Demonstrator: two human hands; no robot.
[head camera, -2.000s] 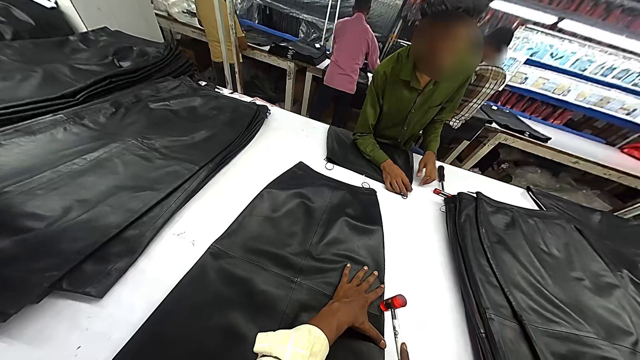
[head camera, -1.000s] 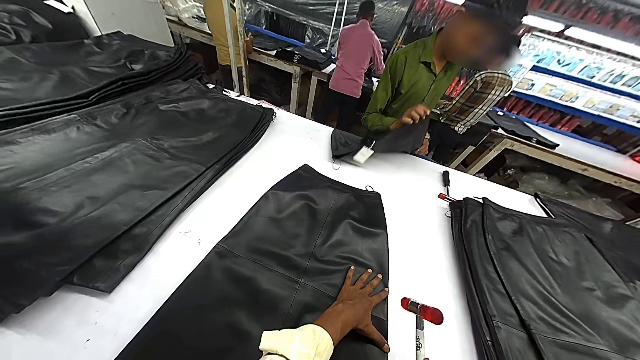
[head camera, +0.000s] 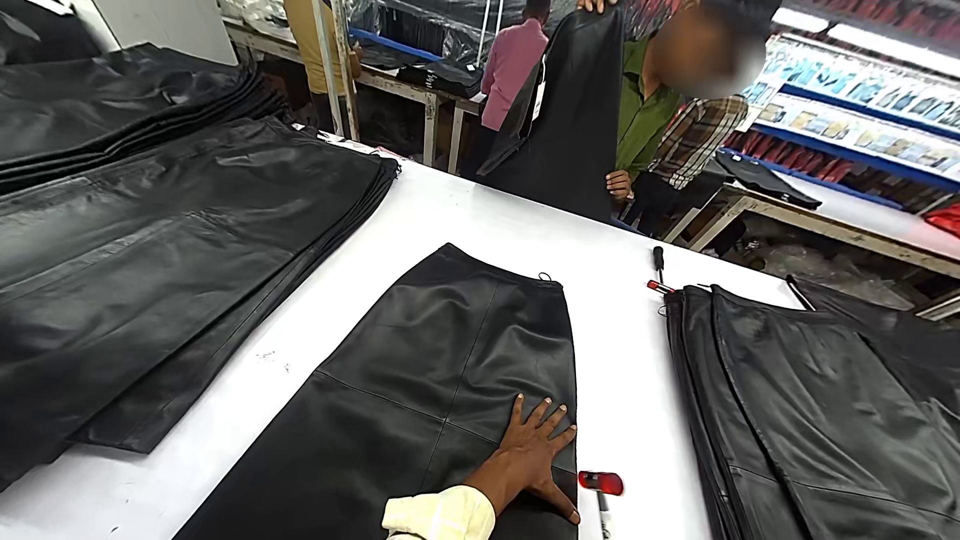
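My left hand (head camera: 529, 450) lies palm down with fingers spread on a black leather skirt (head camera: 420, 360), near its right edge. The skirt is laid flat on the white table (head camera: 622, 390), its narrower waist end pointing away, with a small loop at the far right corner. Just right of my left hand is a red-headed hammer (head camera: 601, 482), its handle running off the lower edge of the view. My right hand is not in view.
Stacked black leather garments (head camera: 187, 225) lie at left, more (head camera: 817, 390) at right. A black-handled tool (head camera: 658, 259) and a red tool (head camera: 660, 287) sit by the right stack. Across the table a person in green holds up a black garment (head camera: 577, 112).
The person across the table has lifted a black garment that lay on the table two seconds ago. A fingertip by the hammer handle has left the view. My left hand stays on the skirt.
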